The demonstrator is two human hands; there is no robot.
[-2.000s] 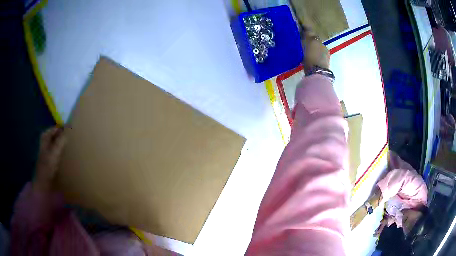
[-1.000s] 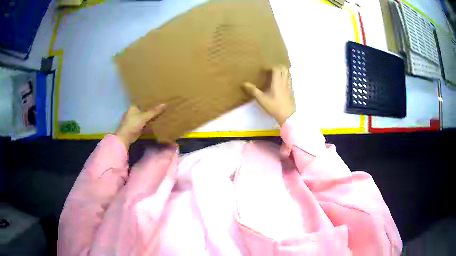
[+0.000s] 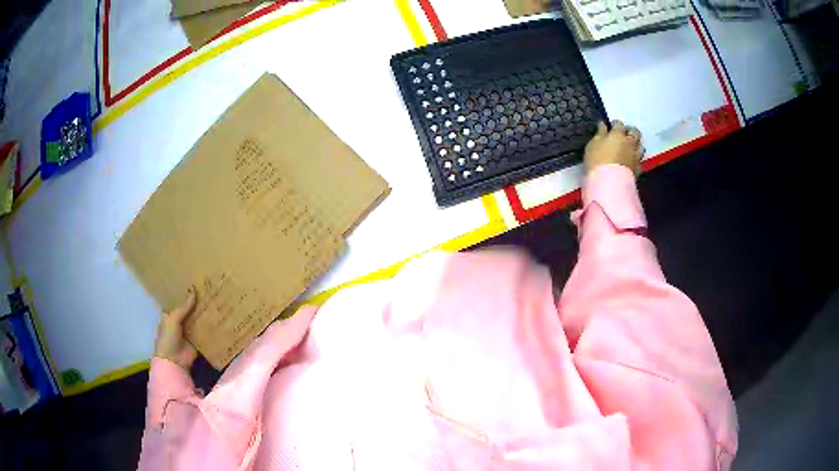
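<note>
Brown cardboard sheets (image 3: 248,212) with lines of handwriting or printing lie tilted on the white tabletop at the left centre; an edge of a second sheet shows beneath. My left hand (image 3: 178,333) holds their lower left corner, thumb on top. My right hand (image 3: 614,147) grips the lower right corner of a black parts tray (image 3: 506,106), which lies tilted at the right centre. The tray has rows of holes; the left rows look bright, the others dark. The fingers of my right hand are partly hidden at the tray edge.
A blue parts bin (image 3: 66,136) with shiny pieces stands at the far left. White gridded trays (image 3: 626,17) are at the top right. More cardboard (image 3: 213,18) lies at the top left. Yellow, red and blue tape lines cross the tabletop (image 3: 340,74). Its front edge runs before my body.
My right hand has left the cardboard and taken hold of the black tray, now nearer the middle. The cardboard has been lowered to the left, with my left hand still on it.
</note>
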